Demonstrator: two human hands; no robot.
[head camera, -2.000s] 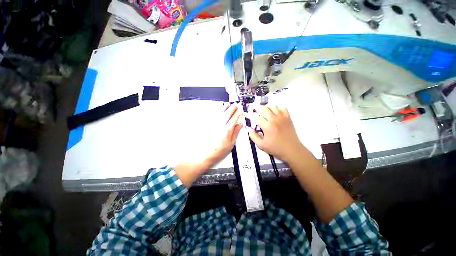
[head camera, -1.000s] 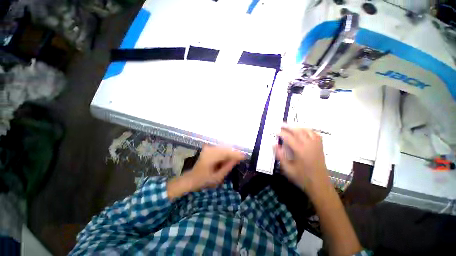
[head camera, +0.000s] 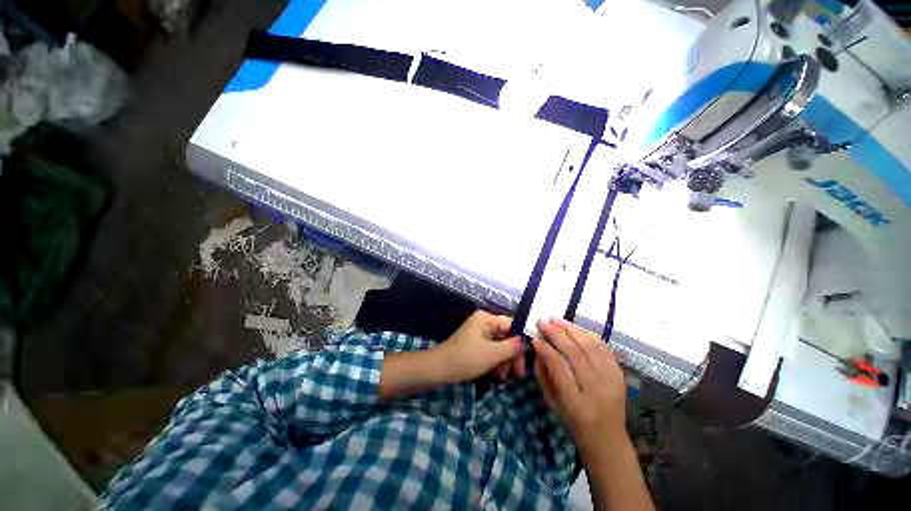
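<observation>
A narrow white strip lies on dark cloth that shows as a dark edge along both sides. It runs from the presser foot to the table's front edge. My left hand pinches the near end of the dark cloth at its left corner. My right hand holds the same near end, fingers on the white strip. The fingertips of both hands almost meet. A thin dark strip hangs beside it on the right. Flat dark pieces lie in a row left of the needle.
The white sewing machine stands at right. A long dark strip crosses the blue patch. White and brown strips hang over the front edge at right, near an orange-and-black tool. White scraps lie below the table.
Both hands have moved from the needle down to the strip's near end at the table edge, and the left has closed on it. The view has turned and shifted left.
</observation>
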